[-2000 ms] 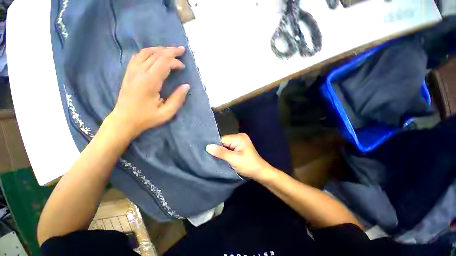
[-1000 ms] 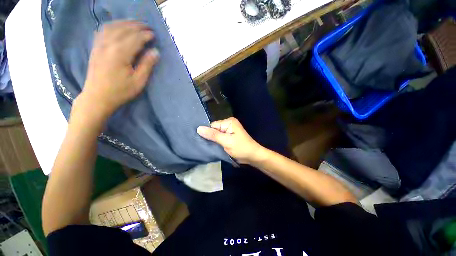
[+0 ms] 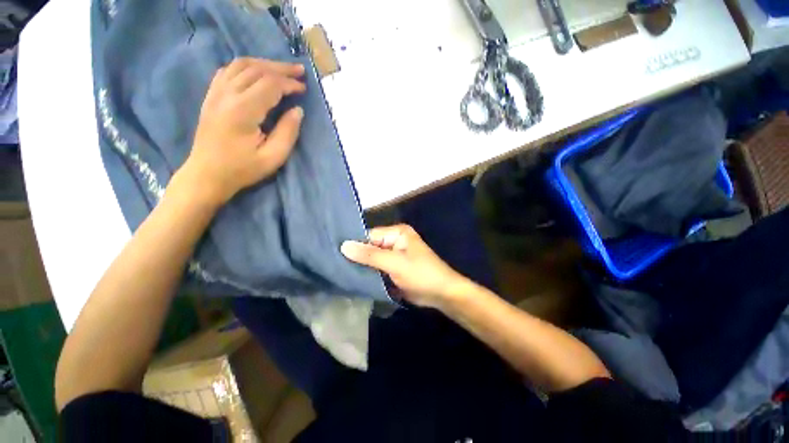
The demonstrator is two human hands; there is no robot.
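Observation:
A grey-blue denim panel lies on the white table and hangs over its front edge, with a pale leafy trim line along its left side. My left hand rests on the cloth, fingers apart, near the right edge. My right hand pinches the panel's right edge lower down, thumb on top. The presser foot area shows at the top, beside a tan-brown block. White cloth hangs from the panel's lower end.
Fabric shears with speckled wrapped handles lie on the table, slim snips right of them. A blue basket holds dark pieces at right, beside a work pile. A cardboard carton stands lower left.
The panel has moved up towards the presser foot, and less of it hangs below. My left hand has shifted slightly up and left from its first place. My right hand still pinches the edge.

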